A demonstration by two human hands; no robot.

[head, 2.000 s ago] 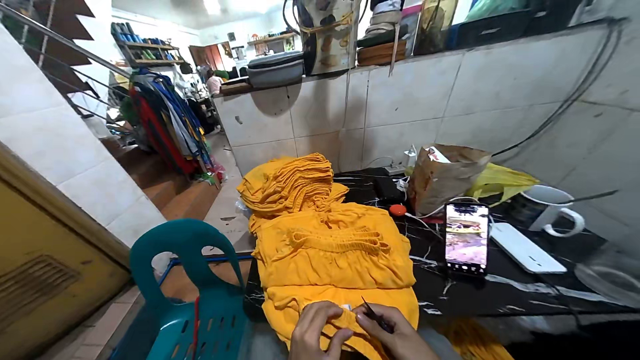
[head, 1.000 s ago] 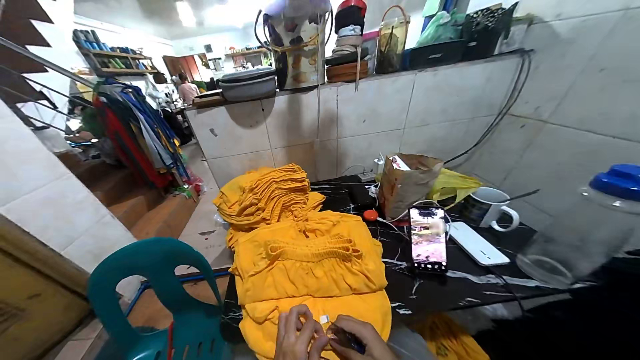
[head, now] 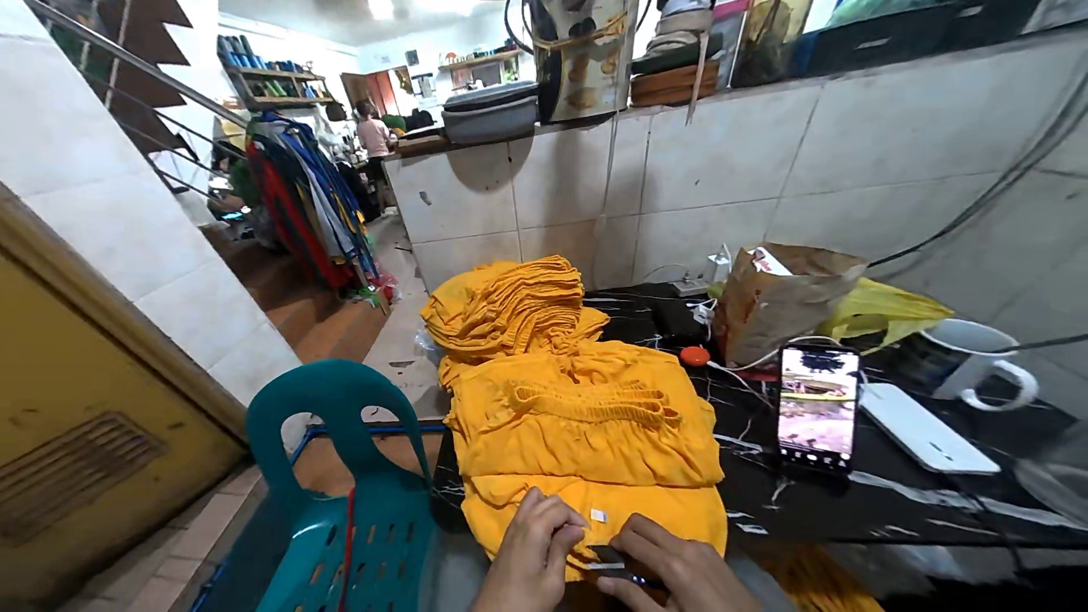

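Note:
Yellow garments with gathered waistbands [head: 586, 438] lie folded on a black marble-patterned table, and a thick pile of yellow cloth [head: 510, 306] rests behind them. Near the front edge, my left hand [head: 531, 552] pinches the yellow cloth between thumb and fingers. My right hand [head: 676, 565] holds a small dark tool [head: 620, 568], perhaps thread snips, close to the cloth; its exact kind is partly hidden by my fingers. A small white tag [head: 598, 515] lies on the cloth just above and between both hands.
A lit phone [head: 818, 408] stands right of the garments, beside a white power bank or phone [head: 926, 427], a mug [head: 969, 361], a brown paper bag [head: 778, 297] and cables. A green plastic chair [head: 340, 476] stands at left. A person [head: 374, 136] is in the far room.
The view has shifted. Both hands stay at the front of the yellow cloth, with the dark tool still in my right hand.

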